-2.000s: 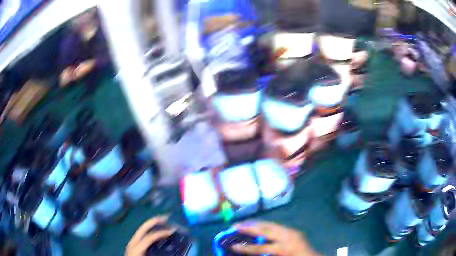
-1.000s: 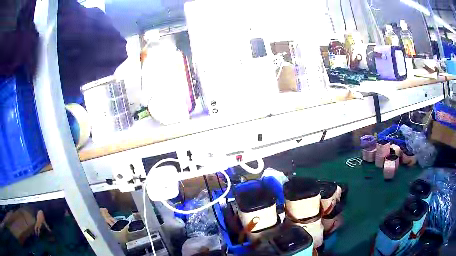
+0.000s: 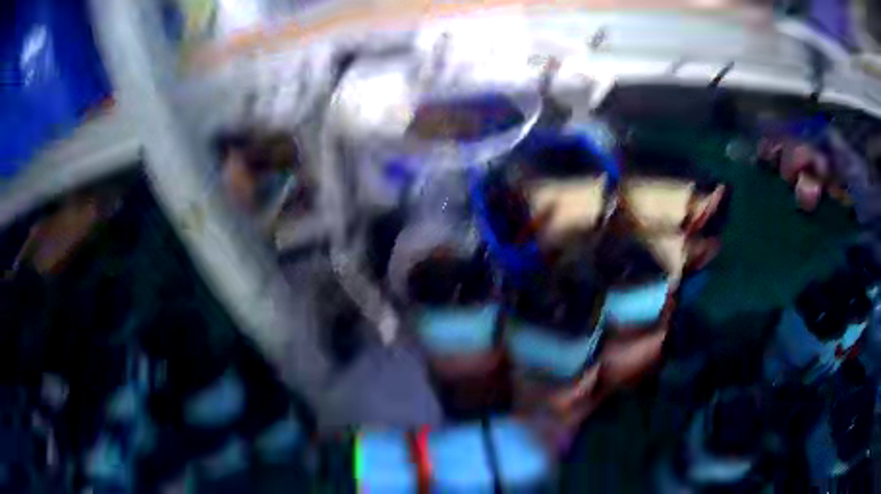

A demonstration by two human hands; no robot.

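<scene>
The head view is heavily blurred. A row of light-blue speakers (image 3: 454, 461) lies end to end at the bottom centre, cut off by the lower edge. A green glow shows at its left end and a red glow at one join. Behind the row stand stacked speakers (image 3: 553, 349) with dark tops and light-blue, cream and pinkish bodies. Neither of my hands is in view.
A pale metal post (image 3: 198, 217) slants down on the left. A blue bin (image 3: 491, 227) and a white cable are behind the stacks. More blurred speakers are at the left (image 3: 214, 400) and right (image 3: 726, 468). A white shelf edge (image 3: 676, 72) crosses the top.
The view has tilted down from the shelf above, and the speaker row shows again at the bottom. My hands, seen two seconds ago near the speakers, are out of the picture.
</scene>
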